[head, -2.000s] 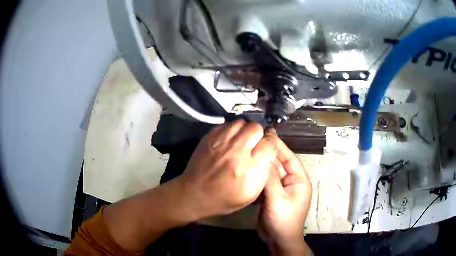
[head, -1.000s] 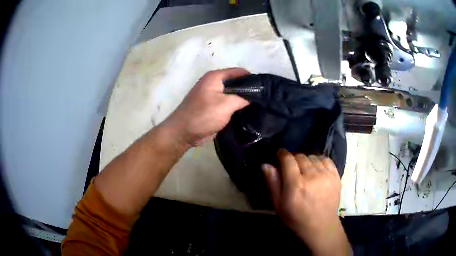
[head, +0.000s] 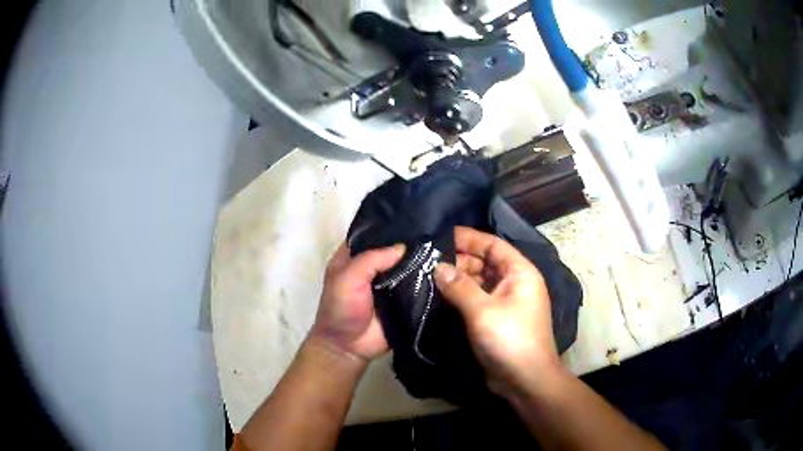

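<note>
A black fabric workpiece [head: 440, 198] lies bunched in front of the needle area, its upper end at the cylinder arm [head: 541, 181]. A silvery zipper [head: 423, 304] shows on it, its toothed lines parted below a small metal slider [head: 431, 262]. My left hand [head: 352, 299] grips the cloth at the left of the zipper, thumb on top beside the teeth. My right hand [head: 502, 308] holds the cloth by the slider, between thumb and fingers. The fingers beneath the cloth are partly hidden.
The pale machine head with black tension discs [head: 438, 75] is above the cloth. A blue tube [head: 559, 44] ends in a white flat head [head: 629, 176] at the right. Loose black threads lie at the far right. The cream tabletop [head: 273, 255] is around the work, beside a white wall.
My left hand has moved down and to the right from the cloth's upper left. My right hand has moved up to the zipper slider. The zipper now faces up, and the camera view has shifted.
</note>
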